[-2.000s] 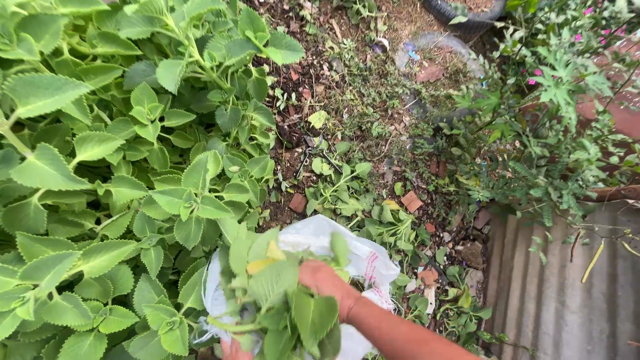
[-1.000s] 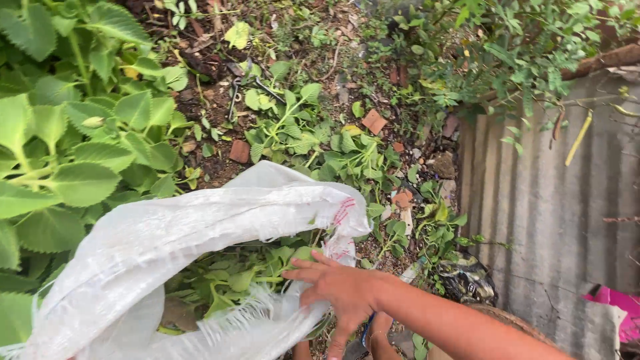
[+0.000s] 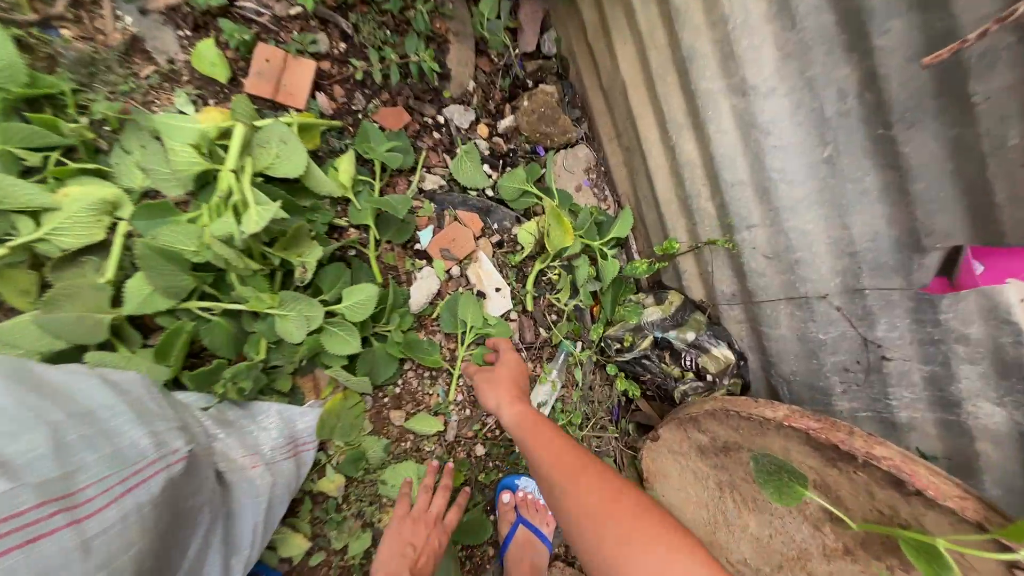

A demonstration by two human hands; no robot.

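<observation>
My right hand [image 3: 498, 378] reaches down to a small cut leafy sprig [image 3: 462, 340], its fingertips beside the stem; whether they grip it cannot be told. Low in the view, my left hand [image 3: 424, 516] is spread with its palm down and nothing in it. A white woven plastic sack [image 3: 152, 464] with red stripes stands at the lower left. Above the sack lies a heap of cut leafy stems [image 3: 232, 264]. More stems [image 3: 572, 248] lie near the metal sheet.
Corrugated metal sheeting [image 3: 768, 184] runs along the right. A round reddish-brown slab [image 3: 744, 480] and a black plastic bag [image 3: 680, 344] lie beside it. Broken tile [image 3: 280, 76], stones [image 3: 546, 116] and a clear glass bottle [image 3: 550, 380] are on the soil. A foot in a blue flip-flop [image 3: 524, 524] stands below.
The leafy stems held over the sack in the oldest frame are no longer in my hand. My right hand has left the sack's mouth for the ground. The view has shifted right.
</observation>
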